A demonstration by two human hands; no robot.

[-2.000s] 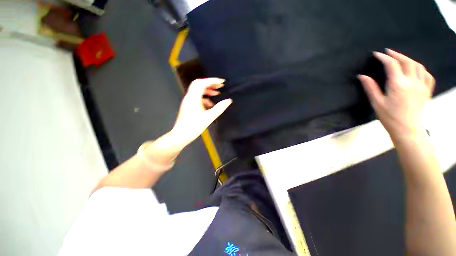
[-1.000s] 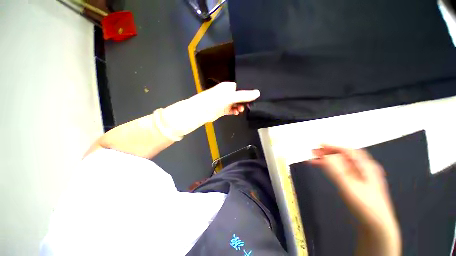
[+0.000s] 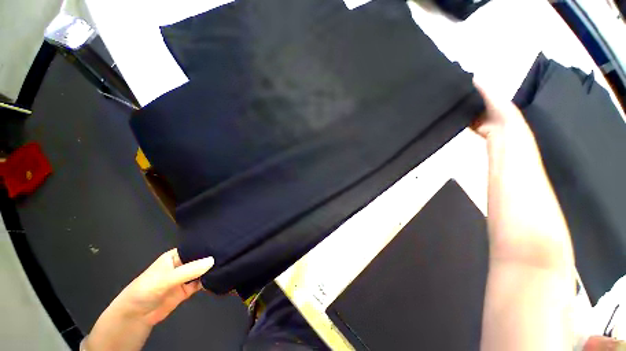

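Observation:
A large black notched panel (image 3: 295, 130) hangs partly over the left edge of the white table, with a square cut-out at its upper left and a fold running along its near side. My left hand (image 3: 165, 284) pinches its near left corner, off the table edge. My right hand (image 3: 491, 113) holds its right corner, with the fingers partly hidden behind the cloth. A second flat black panel (image 3: 425, 274) lies on the table nearer me, partly hidden by my right forearm.
The white table (image 3: 384, 216) has a yellowed near edge. More black cloth (image 3: 576, 164) lies at the right. A red object (image 3: 26, 170) is on the grey floor (image 3: 89, 226) at the left. A metal-and-black frame (image 3: 93, 58) stands at the upper left. Part of another hand shows at the lower right corner.
My right hand has moved from over the nearer panel to the big panel's right corner and grips it. The view has turned, and more cloth shows at the right.

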